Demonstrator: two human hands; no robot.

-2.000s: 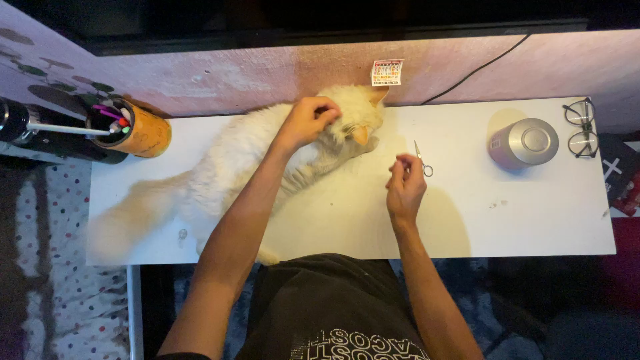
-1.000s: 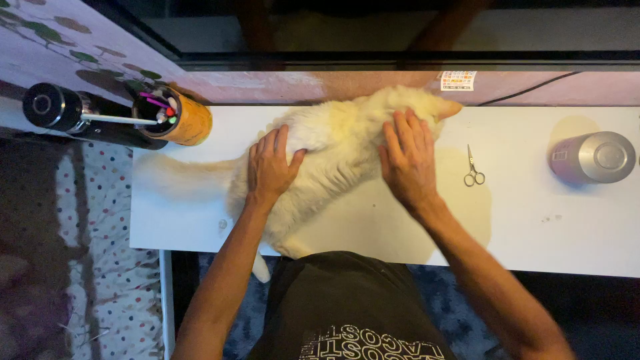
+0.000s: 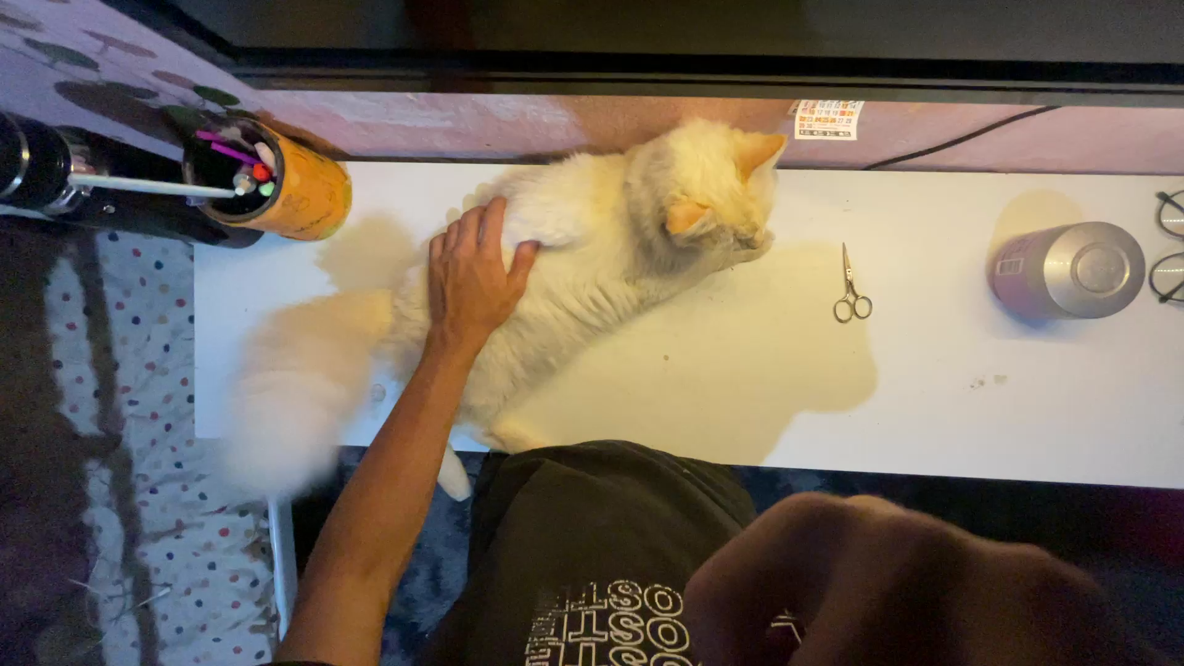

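A long-haired cream-white cat (image 3: 592, 268) lies across the white table, its head toward the back and its bushy tail blurred at the left. My left hand (image 3: 476, 277) rests on the cat's back near the hips, fingers apart and holding nothing. Large, dark and blurred, my right hand (image 3: 888, 573) is close to the camera at the lower right, in front of my shirt; whether it holds anything cannot be made out. Small metal scissors (image 3: 850, 287) lie to the right of the cat's head, touched by neither hand.
An orange pen holder (image 3: 314, 190) with pens and a dark cylindrical container (image 3: 28, 166) are at the left. A silver canister (image 3: 1064, 270) and eyeglasses (image 3: 1170, 245) are at the right. Along the back are a black screen edge (image 3: 647, 69), a small calendar (image 3: 826, 120) and a cable (image 3: 957, 141).
My right hand has left the cat's neck and come up close to the camera. My left hand stays on the cat's back. The cat's head has turned to the front right, and its tail has swung.
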